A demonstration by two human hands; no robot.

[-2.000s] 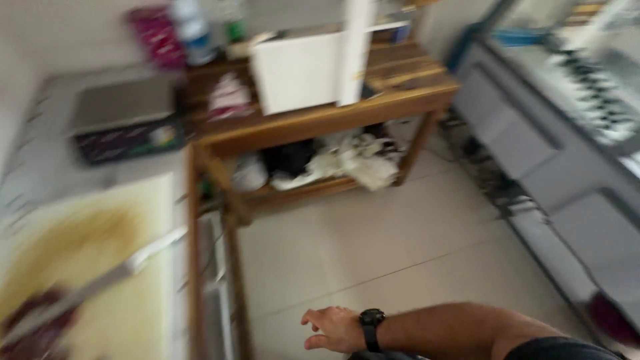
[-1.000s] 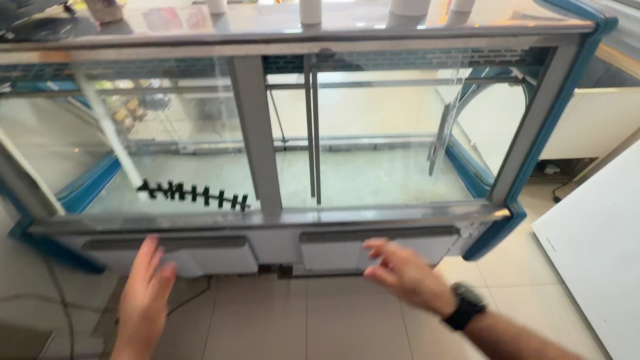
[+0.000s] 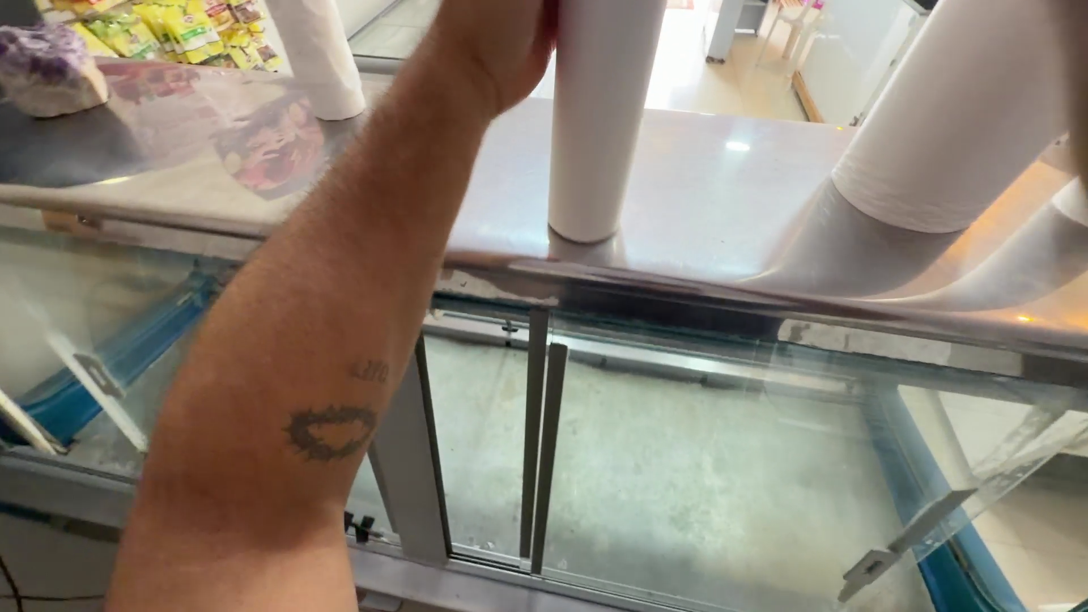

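My left forearm reaches up across the middle of the view, and my left hand (image 3: 514,55) is at the top edge, against the left side of a tall white roll (image 3: 599,119). The fingers are mostly behind the roll or cut off by the frame, so the grip does not show. The roll stands upright on the steel top (image 3: 714,204) of a glass display case. To its right are more white rolls, the nearest a wide one (image 3: 935,127). My right hand cannot be made out; a dark blurred shape fills the top right corner.
Below the top are the case's sliding glass doors (image 3: 646,459) with grey frames and blue end trims. A narrower white roll (image 3: 319,59), a purple and white lump (image 3: 51,72) and yellow-green packets (image 3: 178,30) are at the upper left.
The view has moved closer to the display case. My left hand, low before the case doors one second ago, is now up at a white roll. My right hand has gone out of clear view.
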